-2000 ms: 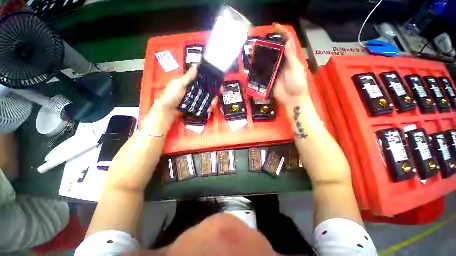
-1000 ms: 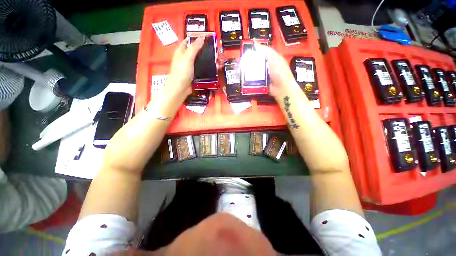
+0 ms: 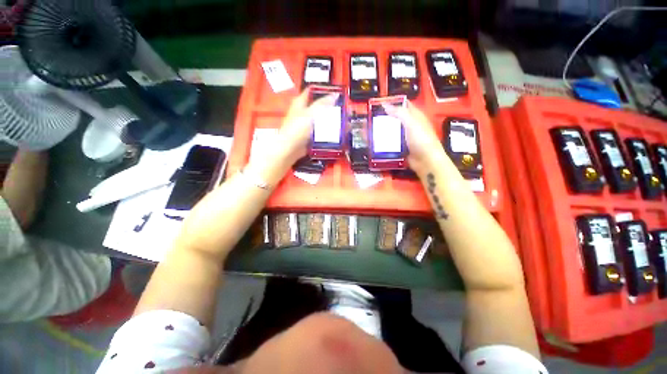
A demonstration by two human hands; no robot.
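My left hand (image 3: 296, 135) holds a red-edged phone (image 3: 327, 126) with its screen lit white-blue. My right hand (image 3: 418, 135) holds a second red-edged phone (image 3: 387, 133), also lit. Both are held upright side by side, a little apart, over the red phone tray (image 3: 380, 196). Black phones with white labels, such as the one at the tray's upper right (image 3: 446, 71), lie in the back row pockets. One more labelled phone (image 3: 463, 144) lies at the front right. Phones in the other front pockets are partly hidden behind the held ones. A paper slip (image 3: 277, 75) lies in the back left pocket.
Several brown batteries (image 3: 317, 230) line the bench mat's front edge. Stacked red trays (image 3: 545, 241) with labelled phones stand at right. At left are a black fan (image 3: 77, 36), a white fan (image 3: 36, 102), a smartphone (image 3: 196, 177) on a paper sheet (image 3: 132, 232), and another person's arm (image 3: 25, 182).
The opened keypad phone seen two seconds ago now shows no keypad. The left phone's screen, dark one second ago, is now lit. The view has shifted, so the bench appears lower and further right.
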